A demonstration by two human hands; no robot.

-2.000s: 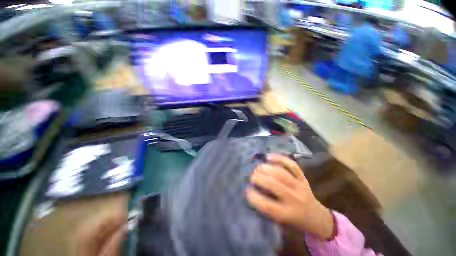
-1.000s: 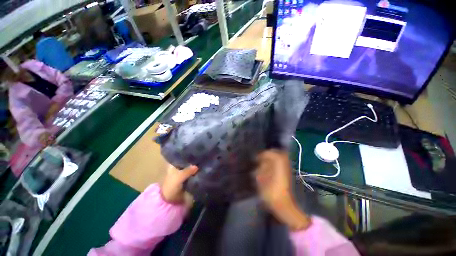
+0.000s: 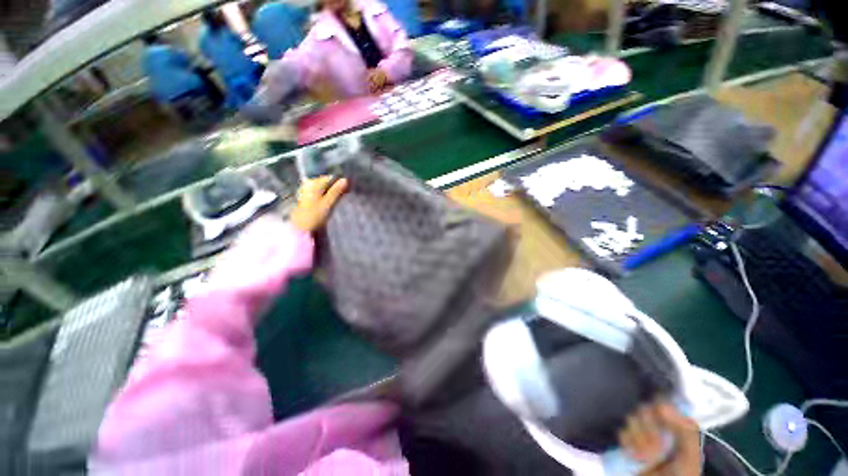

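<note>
A dark grey dotted protective bag (image 3: 404, 256) slants across the middle. My left hand (image 3: 319, 203), in a pink sleeve, pinches its upper left edge. A white and pale blue cat-ear headset (image 3: 521, 367) lies over dark grey material at the lower right, one pointed ear towards the right. My right hand (image 3: 665, 437) is at the headset's near edge, with fingers closed around a pale part of it. This hand is slightly blurred and its wrist is cut off by the bottom edge.
A parts tray (image 3: 665, 246) with white pieces lies beyond the headset. A white round puck (image 3: 786, 426) and cable lie right, near the keyboard (image 3: 781, 288). Another headset (image 3: 226, 206) is on the conveyor. Stacked ribbed trays (image 3: 88, 358) stand left. A person in pink (image 3: 339, 56) sits across the line.
The view has turned left. The bag, earlier between both hands, is now held by my left hand alone, farther left. My right hand is off the bag and at the headset, which has come into view.
</note>
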